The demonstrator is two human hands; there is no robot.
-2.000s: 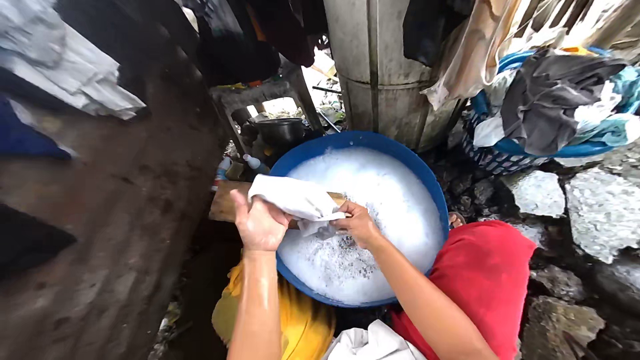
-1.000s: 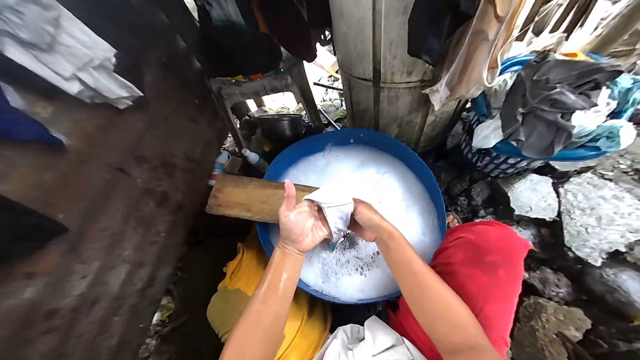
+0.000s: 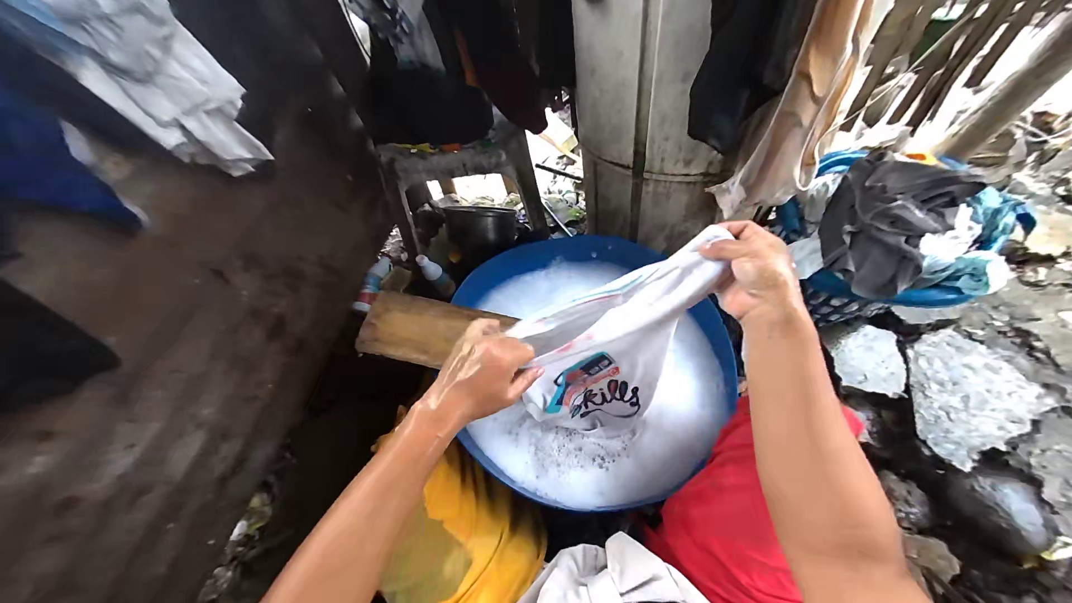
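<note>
A wet white printed garment (image 3: 620,343) is stretched between my hands above a round blue basin (image 3: 724,352) of foamy, sudsy water. My left hand (image 3: 486,368) grips its left edge, near a wooden board (image 3: 410,328) that lies across the basin's left rim. Higher and to the right, my right hand (image 3: 754,264) is closed on the garment's upper corner. The cloth's lower part, with a coloured print, hangs over the suds, and whether it touches them I cannot tell.
At the right stands a blue basket (image 3: 930,297) heaped with clothes. Broken stone slabs (image 3: 976,394) lie below it. Plastic bottles (image 3: 435,275) and a dark pot (image 3: 481,226) sit behind the board. Clothes hang around a metal drum-like column (image 3: 641,109).
The garment was bunched between my hands close together; now it is spread wide. My right hand has moved up and to the right, away from my left hand.
</note>
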